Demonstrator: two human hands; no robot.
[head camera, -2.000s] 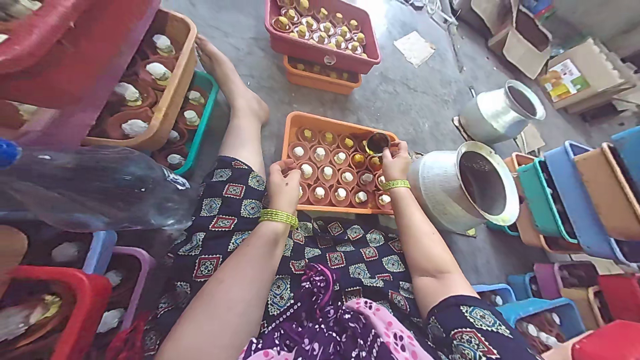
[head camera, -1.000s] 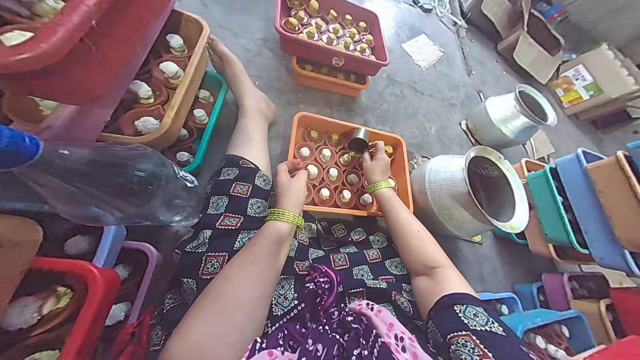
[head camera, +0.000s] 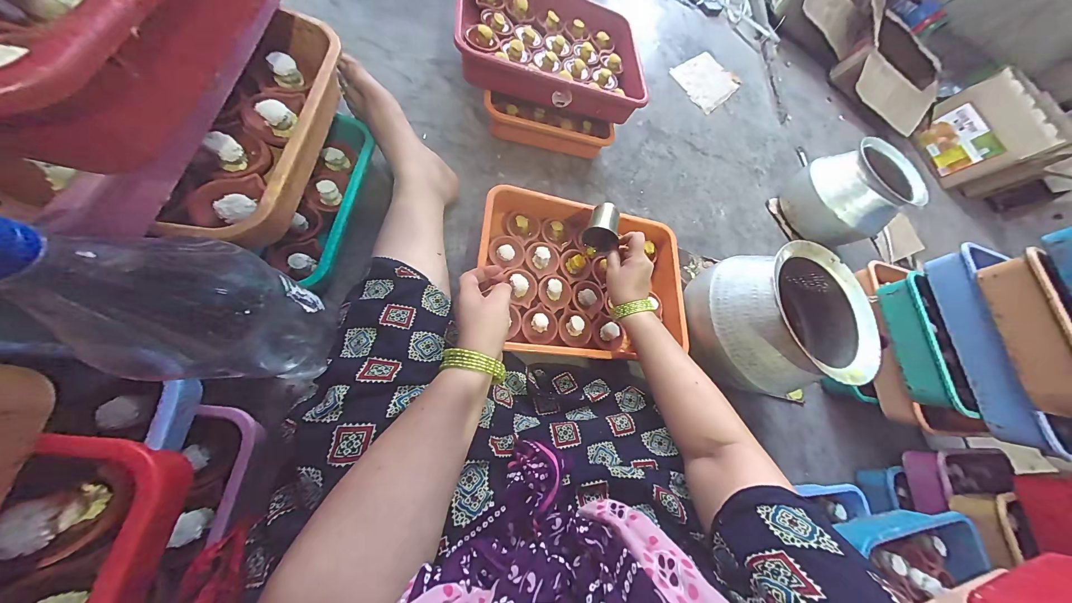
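An orange plastic tray (head camera: 586, 350) lies between my legs, filled with small clay cups (head camera: 540, 322), each with a white- or yellow-topped piece standing in it. My right hand (head camera: 630, 270) is shut on a small steel cup (head camera: 602, 224), tilted over the upper middle of the tray. Over the tray's left edge is my left hand (head camera: 484, 303), its fingers bent and close together; whether they pinch anything is too small to tell.
Ahead stand a dark red tray (head camera: 553, 96) and an orange tray (head camera: 548, 134) below it. Two metal pots (head camera: 741, 322) (head camera: 837, 197) stand at right beside stacked crates (head camera: 930, 343). At left are more filled trays (head camera: 310, 126) and a plastic bottle (head camera: 176, 306). Cardboard boxes (head camera: 963, 126) lie far right.
My right hand has carried the steel cup from the tray's top right corner leftward, then slightly right again. My left hand stays by the left edge.
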